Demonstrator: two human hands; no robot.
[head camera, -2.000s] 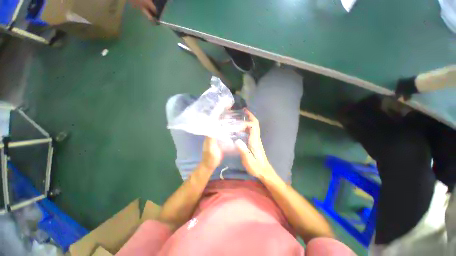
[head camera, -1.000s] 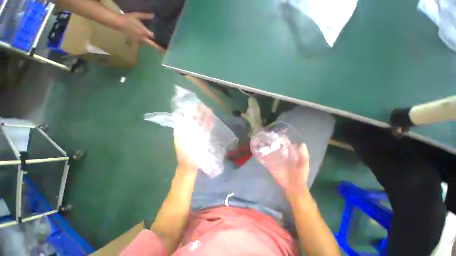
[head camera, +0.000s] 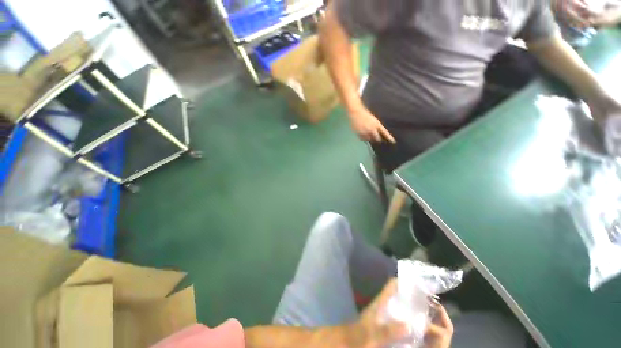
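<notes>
A crinkly clear plastic bag (head camera: 417, 289) is held over my lap at the lower middle right. My left hand (head camera: 385, 323) is closed on its left side. My right hand (head camera: 439, 326) is at its right side with bent fingers, partly hidden by the film and cut near the bottom edge. The clear round part cannot be made out; the film and hands may hide it.
The green bench (head camera: 470, 183) with bags (head camera: 602, 224) is at the right. A person in a grey shirt (head camera: 422, 68) is at its far end. An open carton (head camera: 122, 299) is lower left, with a blue bin (head camera: 99, 217) and pipe-frame rack (head camera: 129, 129) beyond.
The view has swung left and up, bringing the person and carton into sight. My hands, apart one second ago with the bag in the left and round part in the right, are now together at the bag.
</notes>
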